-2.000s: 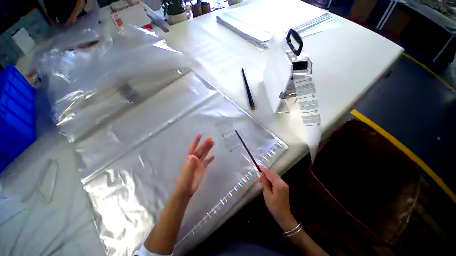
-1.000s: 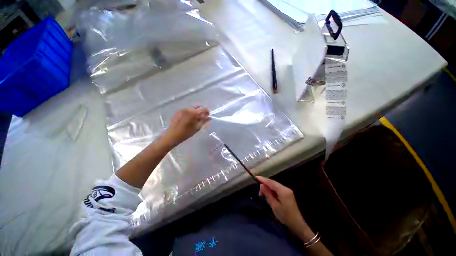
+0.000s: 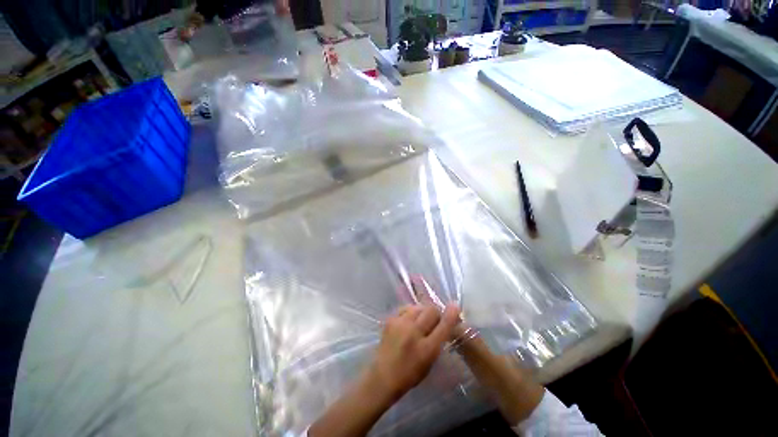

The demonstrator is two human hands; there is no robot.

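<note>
A large clear plastic bag (image 3: 341, 265) lies on the white table in front of me. My left hand (image 3: 414, 341) is closed on its upper film, lifting and creasing it. My right hand (image 3: 444, 316) is under the clear film, with its fingers blurred through the plastic. A thin dark stick (image 3: 384, 253) shows faintly through the film, pointing away from the right fingers. Any label at its tip cannot be made out.
A blue crate (image 3: 115, 162) stands at left, beyond a thin pale loop (image 3: 192, 269). A black tapered tool (image 3: 525, 201), a white holder (image 3: 597, 192) with a hanging label strip (image 3: 654, 256), and white sheets (image 3: 580, 85) are at right. A dark bin (image 3: 708, 367) is lower right.
My right hand and the stick have moved from above the bag to under its film. My left hand has moved near the right hand and raises the film. The view has tilted up.
</note>
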